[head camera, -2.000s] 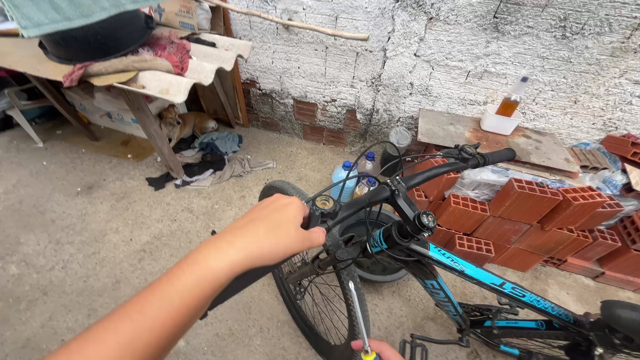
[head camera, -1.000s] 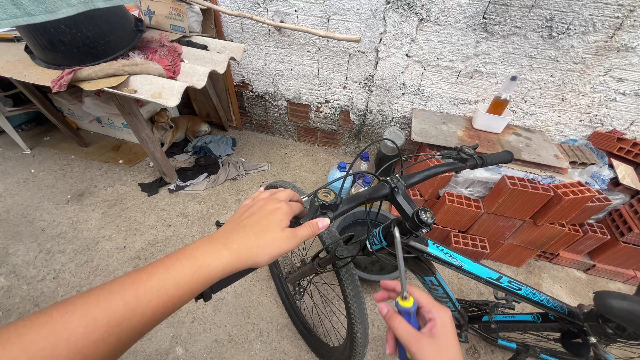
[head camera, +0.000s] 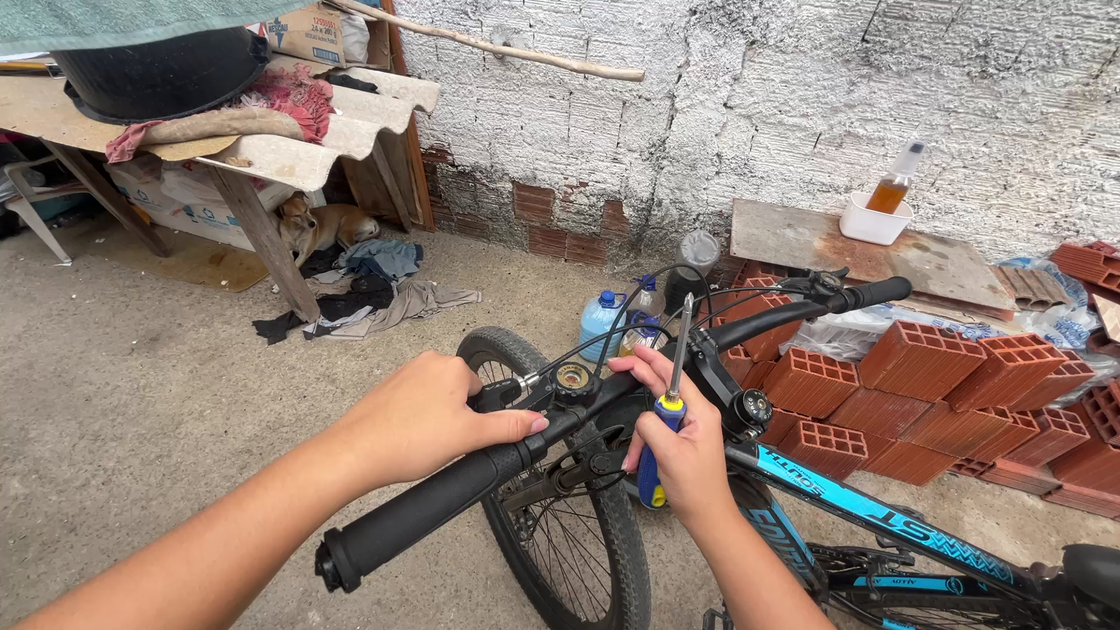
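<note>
A black and blue bicycle (head camera: 875, 507) stands in front of me, its front wheel (head camera: 612, 542) below the handlebar (head camera: 761, 324). My left hand (head camera: 429, 420) rests on the bar beside the black rubber grip (head camera: 429, 507), fingers over the brake lever (head camera: 497, 395) and thumb near the round shifter (head camera: 574, 377). In my right hand (head camera: 682, 437) is a screwdriver with a blue and yellow handle (head camera: 649, 477), its metal shaft (head camera: 682, 346) pointing up. That hand is close to the middle of the handlebar, some fingers extended over the bar; whether they touch it is unclear.
Red hollow bricks (head camera: 919, 363) are stacked at right beside a board (head camera: 805, 236) bearing a white tub (head camera: 875, 219) and bottle. Plastic bottles (head camera: 600, 324) stand behind the handlebar. A dog (head camera: 328, 226) lies under the table (head camera: 262, 157) at left, near cloths (head camera: 376, 289) on the ground.
My right hand has risen with the screwdriver from below the bar to beside its middle. My left hand stays at the left part of the bar.
</note>
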